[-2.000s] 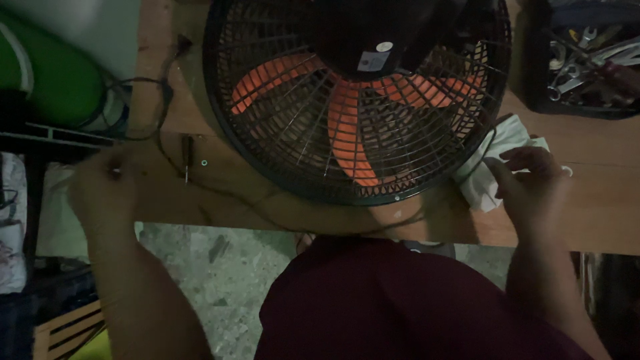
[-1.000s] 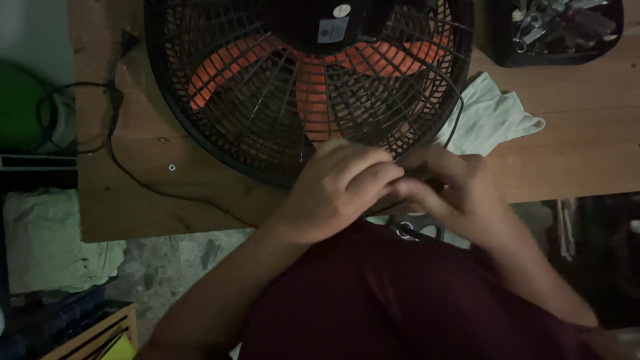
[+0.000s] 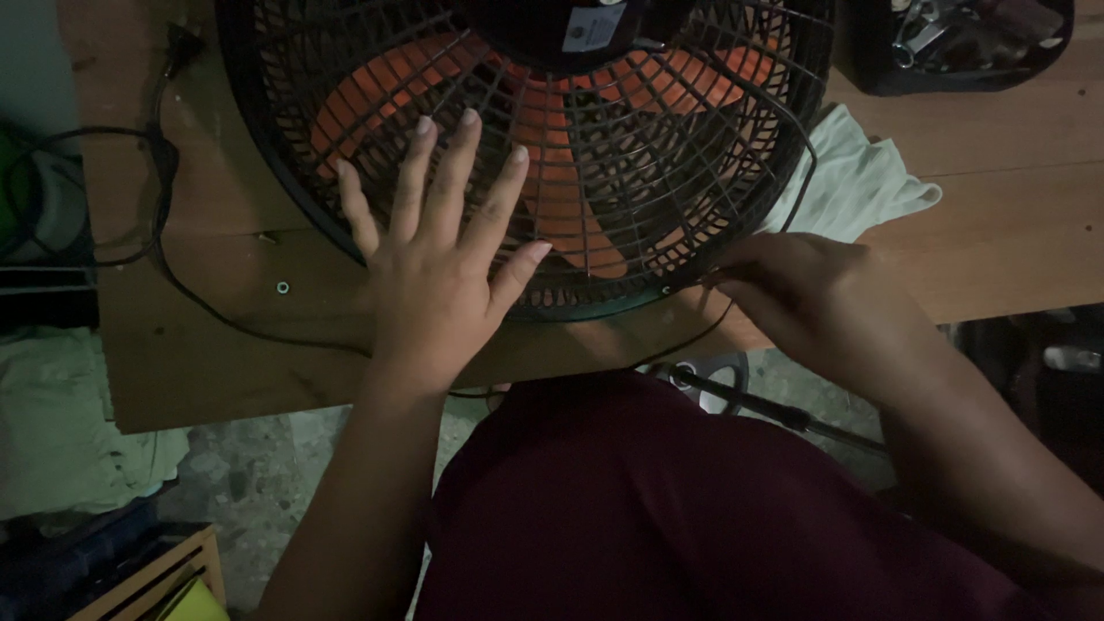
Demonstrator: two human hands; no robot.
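Note:
A black fan grille [image 3: 586, 198] with an orange fan blade [image 3: 552, 172] behind its bars lies on a wooden table. The black motor housing [image 3: 561, 34], bearing a label, tops the grille. My left hand [image 3: 440, 259] lies spread with its fingers over the lower left of the grille. At the grille's lower right rim, my right hand [image 3: 802, 302] has thumb and fingertips drawn together; whether something small is between them cannot be made out. A power cord [image 3: 809, 164] runs from the housing past my right hand and along the near table edge.
A white cloth [image 3: 854, 172] lies right of the grille. A black tray [image 3: 957, 78] of metal tools stands at the back right. A small nut [image 3: 283, 288] and the cord's plug [image 3: 183, 43] are on the left of the wooden table [image 3: 198, 371]. Folded fabric [image 3: 69, 431] is at the lower left.
My left hand has moved away from my right hand and spread over the grille. The screwdriver-like tool on the left of the table two seconds ago no longer shows there.

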